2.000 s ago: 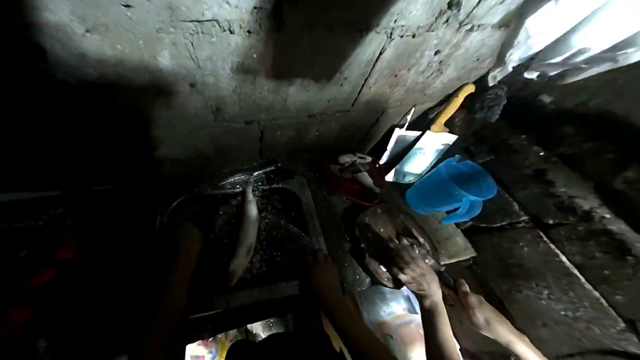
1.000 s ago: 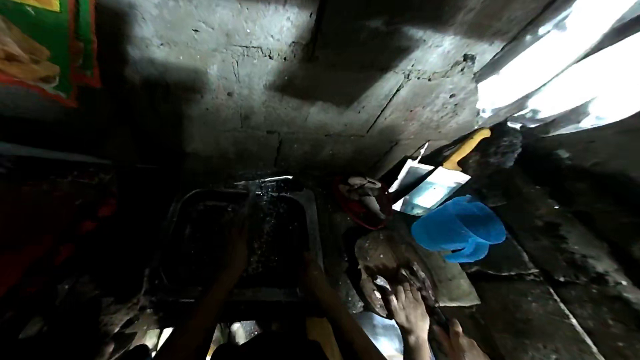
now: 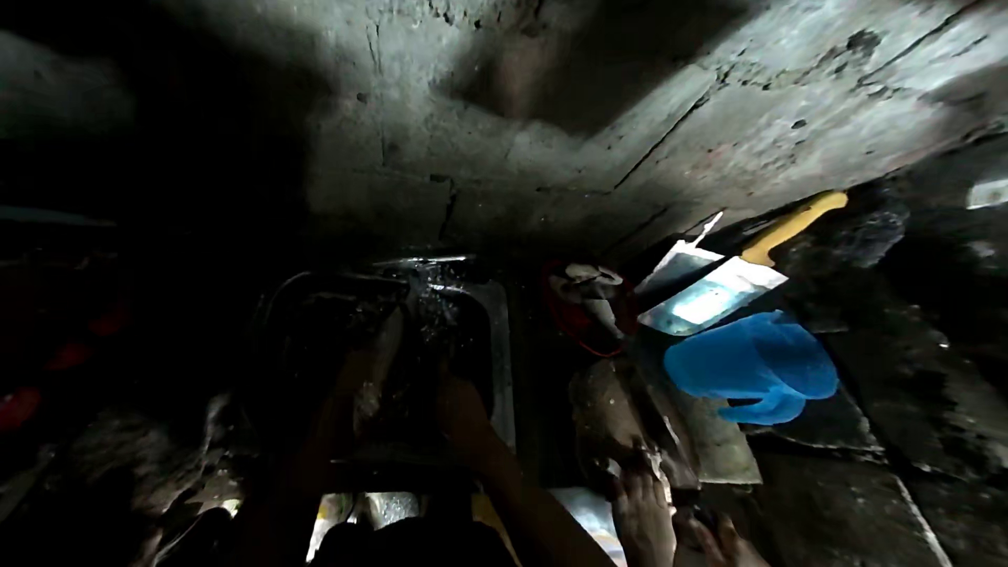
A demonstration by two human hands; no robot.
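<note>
In the dim light, a dark basin or sink with a pale metal rim holds a long silvery fish in its middle. Water splashes near its back edge, below a thin shiny tap or pipe. My left hand is a dark shape against the left side of the fish; its fingers are lost in shadow. Over the right part of the basin is my right hand, its fingertips too dark to read. Whether either hand grips anything cannot be seen.
A co-worker's two hands are at a worn wooden board on the right. Behind it are a red container with pale pieces, a yellow-handled cleaver, another blade and a blue plastic pitcher. A block wall rises behind.
Two seconds ago the fish lay in the basin with both my hands further from it; now my left hand is beside it. My right hand has moved in over the basin.
</note>
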